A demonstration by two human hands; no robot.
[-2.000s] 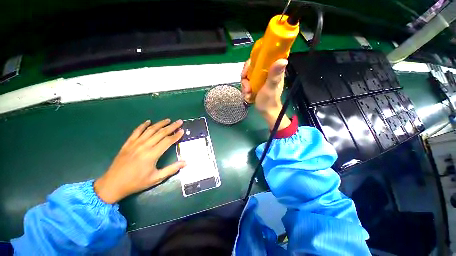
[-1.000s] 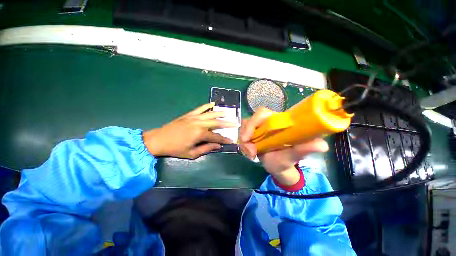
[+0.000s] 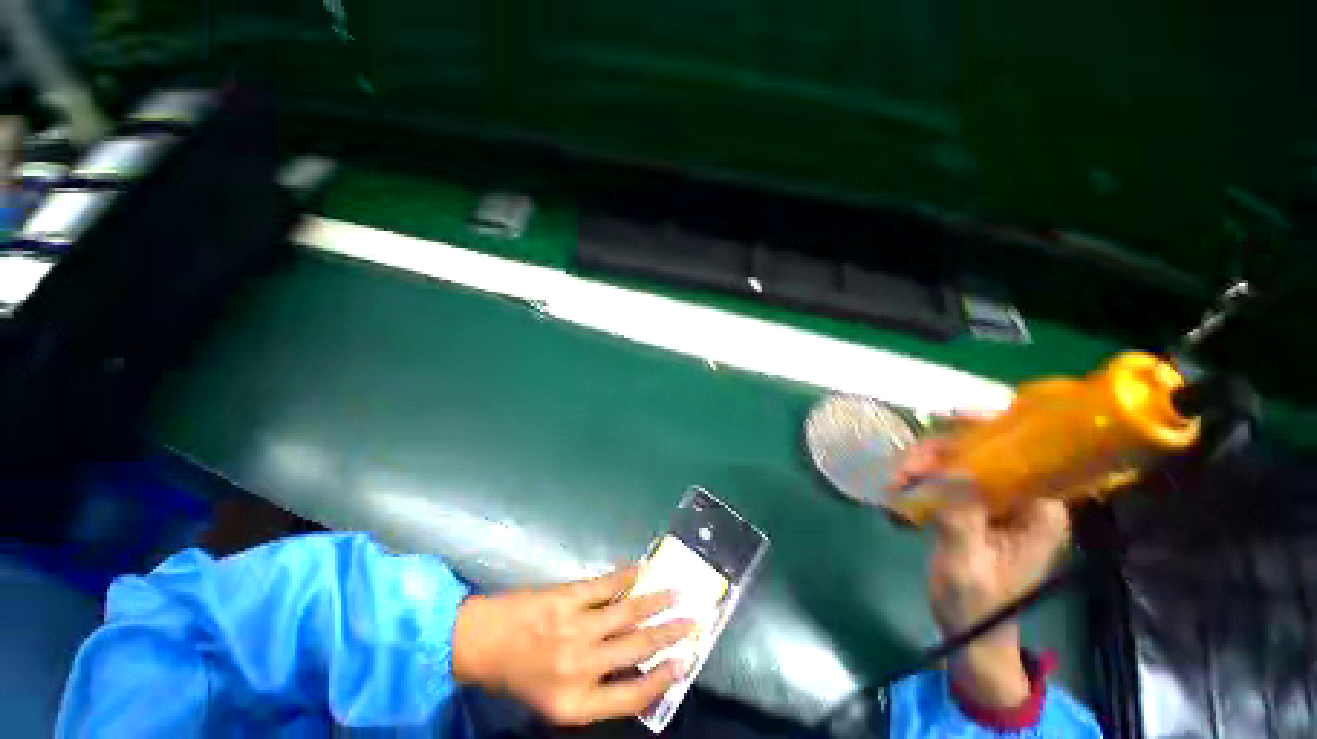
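Observation:
The phone body [image 3: 699, 589] lies tilted at the front edge of the green bench, dark end up, white middle partly covered by fingers. My left hand [image 3: 575, 647] grips its left side and lower part. My right hand [image 3: 982, 534] holds the yellow-orange electric screwdriver [image 3: 1062, 433], to the right of the phone. The screwdriver's tip is hidden and blurred, beside the round speckled screw dish [image 3: 855, 448]. Screws cannot be made out.
The white strip [image 3: 650, 318] runs behind the bench. Beyond it lie a long black tray [image 3: 780, 274] and small phones [image 3: 503, 214]. Stacked black trays [image 3: 145, 274] with pale phone bodies stand at left. A glossy black tray [image 3: 1213, 592] is at right. The cord crosses my right wrist.
The view has swung left. The phone has turned and come to the bench's front edge with my left hand. My right hand has taken the screwdriver away from the phone to the dish.

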